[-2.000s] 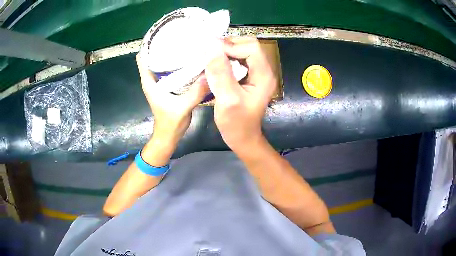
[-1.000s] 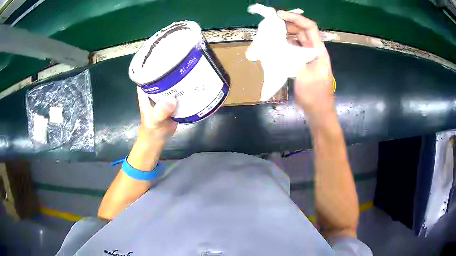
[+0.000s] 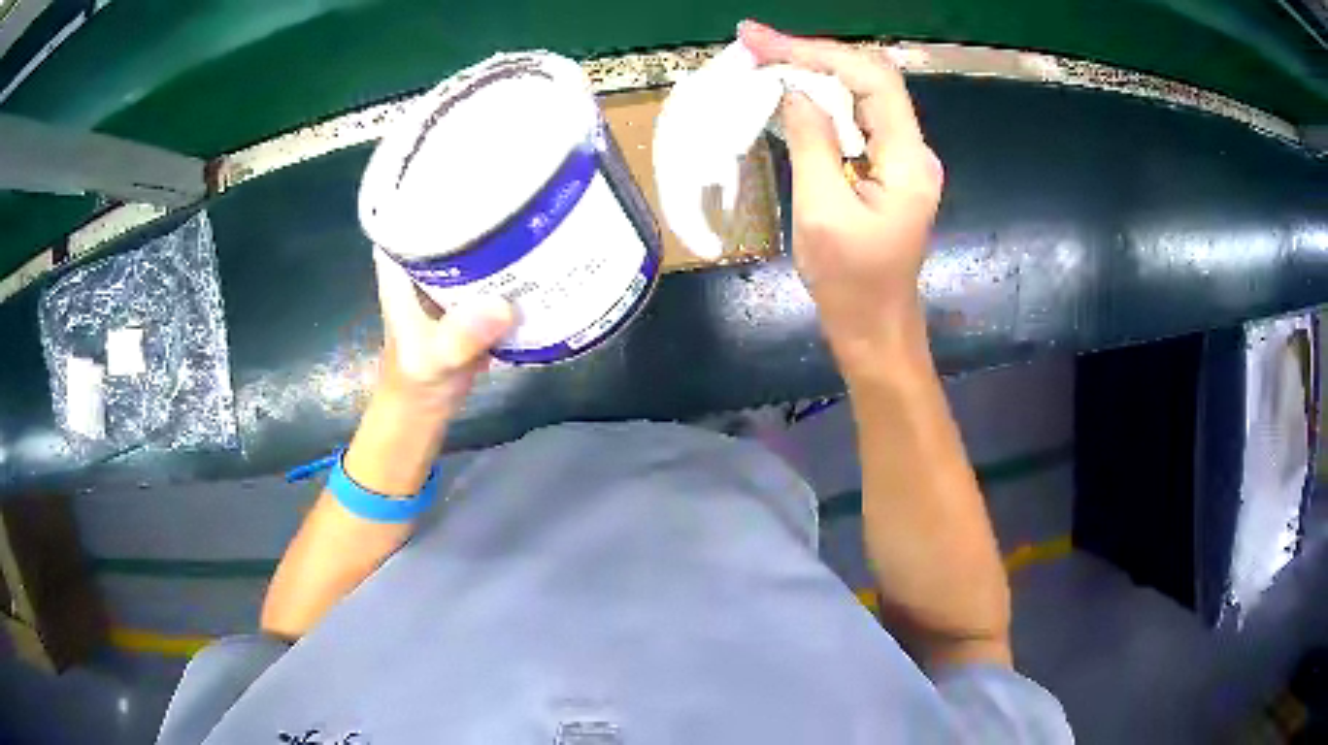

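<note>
The tin of white compound (image 3: 546, 269) is tilted, its white top facing up and left, its white label with purple-blue band facing me. There are dark smears inside its rim. My left hand (image 3: 437, 332) holds it from below left, thumb on the label. My right hand (image 3: 867, 204) holds a crumpled white wiping cloth (image 3: 706, 138), which hangs to the left beside the tin, apart from it. A brown cardboard tray (image 3: 752, 218) lies on the worktop behind the cloth, partly hidden. A small bit of yellow shows between my right fingers.
A clear plastic bag (image 3: 178, 364) with white pieces lies on the dark green worktop (image 3: 1049, 248) at left. The chipped bench edge rail (image 3: 1005, 64) runs before the green conveyor belt (image 3: 291, 80). A black bin (image 3: 1143, 466) stands at right, a carton (image 3: 51, 575) on the floor at left.
My right hand and the cloth have moved from the tin's rim out to the right. The tin has turned so its label shows. The yellow lid is now almost hidden behind my right hand.
</note>
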